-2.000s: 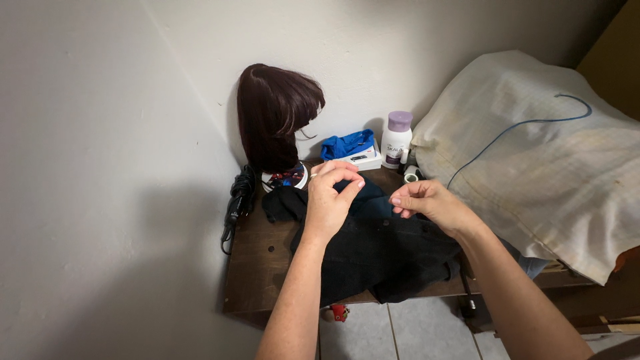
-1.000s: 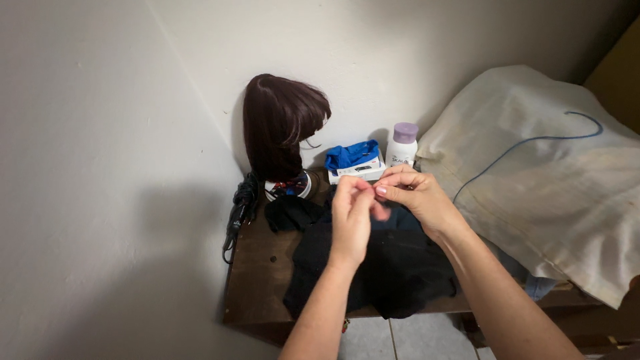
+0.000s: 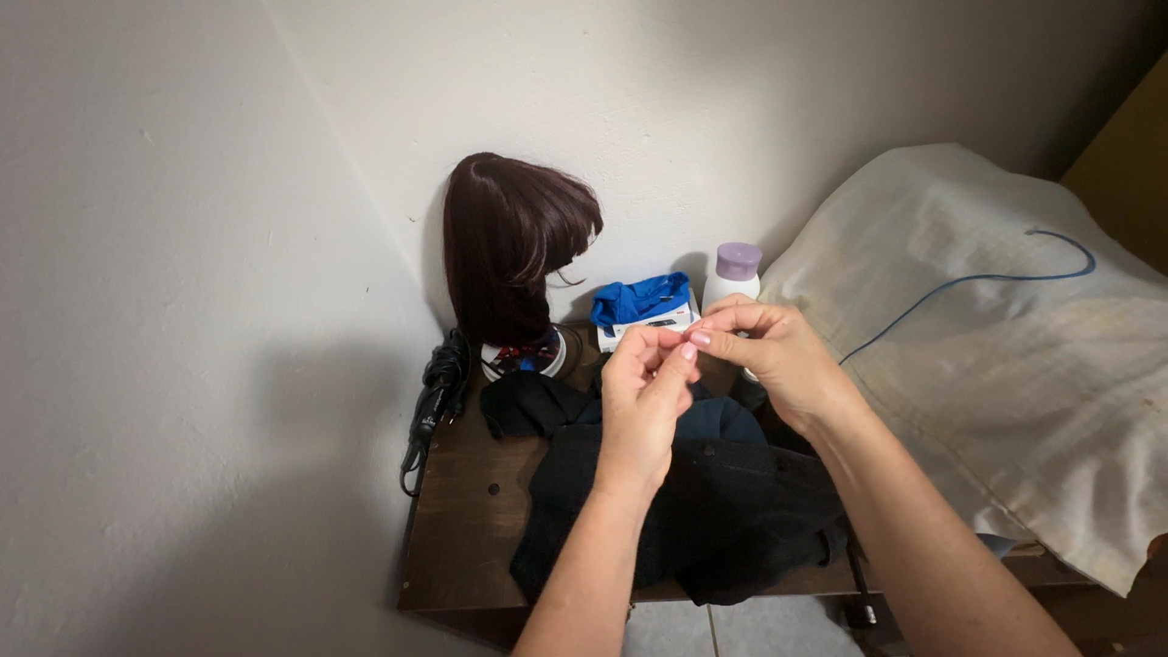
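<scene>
My left hand (image 3: 646, 397) and my right hand (image 3: 776, 356) meet above a dark wooden table, thumbs and fingertips pinched together and touching. Whether something very small or thin is between the fingertips cannot be made out. Below them a black garment (image 3: 757, 511) lies crumpled, with a dark blue cloth (image 3: 730, 420) at its upper part. A small round dark button (image 3: 494, 489) or spot shows on the wood to the left of the garment.
The table (image 3: 456, 547) stands against the wall. At its back are a dark wig (image 3: 511, 237) on a stand, a blue cloth (image 3: 641, 299) on a white box, and a purple-capped bottle (image 3: 737, 265). A corded black appliance (image 3: 438, 401) hangs left; a pale sheet (image 3: 958, 383) with a blue cord covers the right.
Two seconds ago my hands were apart above the garment; they have come together and their fingertips now touch.
</scene>
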